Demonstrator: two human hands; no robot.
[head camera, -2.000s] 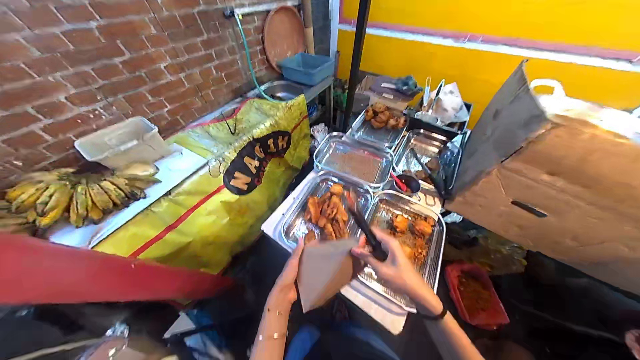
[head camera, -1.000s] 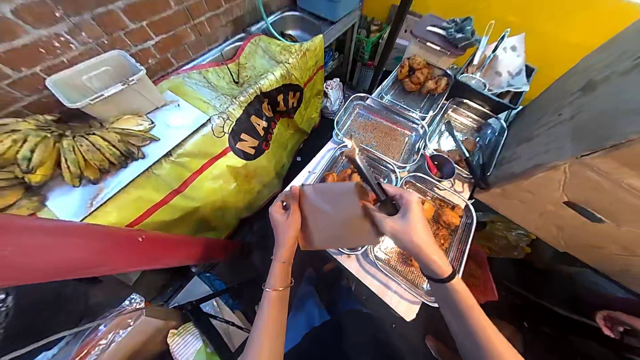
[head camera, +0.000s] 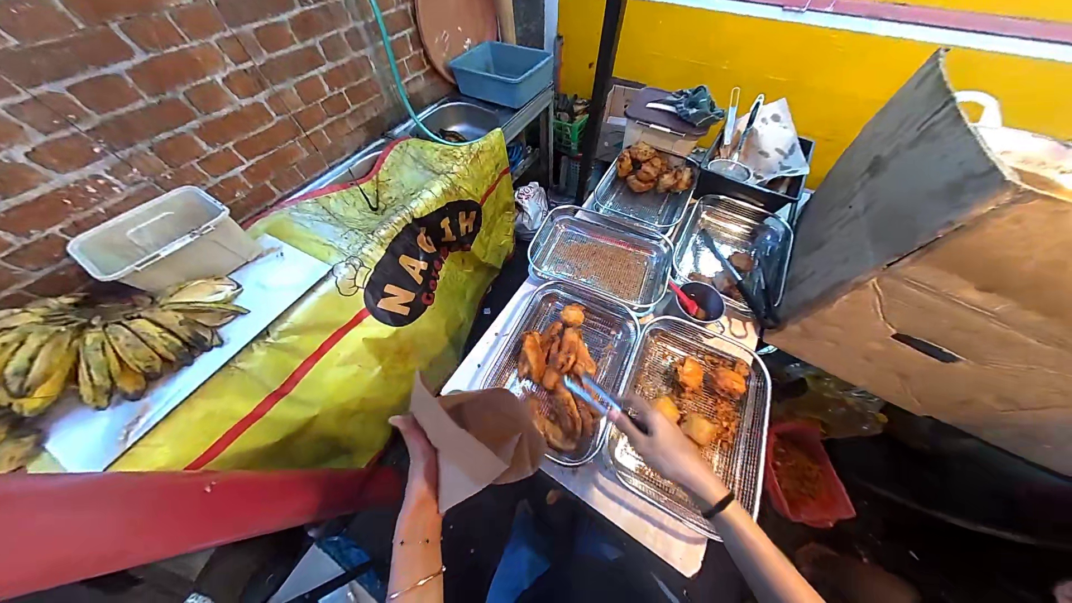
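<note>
My left hand (head camera: 419, 452) holds a brown paper bag (head camera: 477, 444), spread wide at its mouth, beside the near left tray. Metal tongs (head camera: 593, 394) are in my right hand (head camera: 657, 440), their tips among the fried bananas (head camera: 557, 360) in that wire-mesh metal tray (head camera: 615, 322). Whether the tips grip a piece cannot be told. Just right of it, a second mesh tray (head camera: 758, 419) holds orange fried pieces (head camera: 699, 427) and crumbs. Farther back are a tray of brown granules (head camera: 603, 264), a tray with dark tongs (head camera: 737, 272) and a tray of browned fried pieces (head camera: 649, 167).
A cup with a red-handled utensil (head camera: 699, 303) stands between the trays. A large cardboard box (head camera: 938, 335) rises at right, above a red basin (head camera: 808, 477). On the left are a yellow printed sheet (head camera: 335, 360), a banana bunch (head camera: 126, 343), a plastic container (head camera: 163, 239) and a red bar (head camera: 167, 519).
The bag was flat and near the tongs a second ago; now its mouth is spread and it is lower left of them. My right hand has brought the tongs down into the fried bananas.
</note>
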